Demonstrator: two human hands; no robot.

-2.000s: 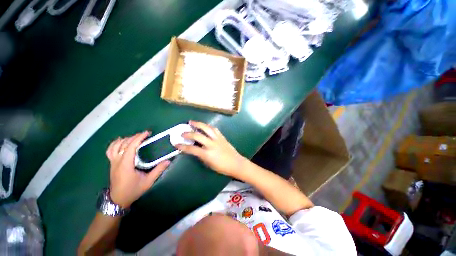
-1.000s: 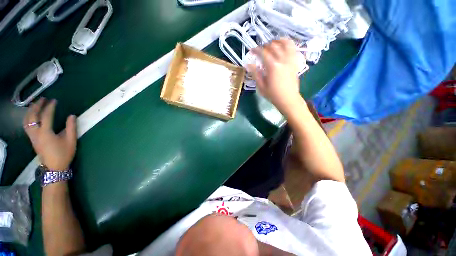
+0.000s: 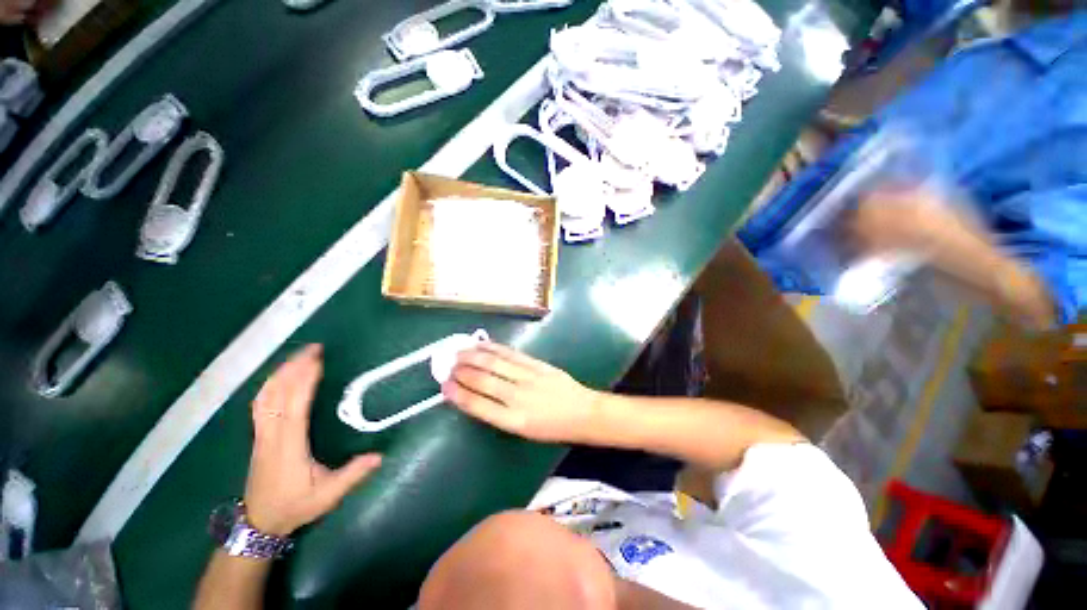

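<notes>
A white loop-shaped housing (image 3: pixel 384 379) is over the dark green tabletop in front of me, its rounded end to the right. My right hand (image 3: pixel 507 387) holds that rounded end, fingers on top of it. My left hand (image 3: pixel 292 447), with a watch at the wrist, is just left of the loop's open end, fingers apart and empty. An open cardboard box (image 3: pixel 467 306) full of thin whitish strips (image 3: pixel 489 250) stands beyond the housing.
A pile of white housings (image 3: pixel 650 101) lies behind the box. Single housings (image 3: pixel 181 197) lie beyond the curved white line (image 3: pixel 280 310). A neighbour in blue (image 3: pixel 1013 131) is at the right. A plastic bag (image 3: pixel 60 580) lies at lower left, a large carton (image 3: pixel 775 340) below the table edge.
My right hand has come back from the pile with a housing. My left hand has moved right, towards it. The neighbour's arm now shows, blurred. More single housings are in view beyond the line.
</notes>
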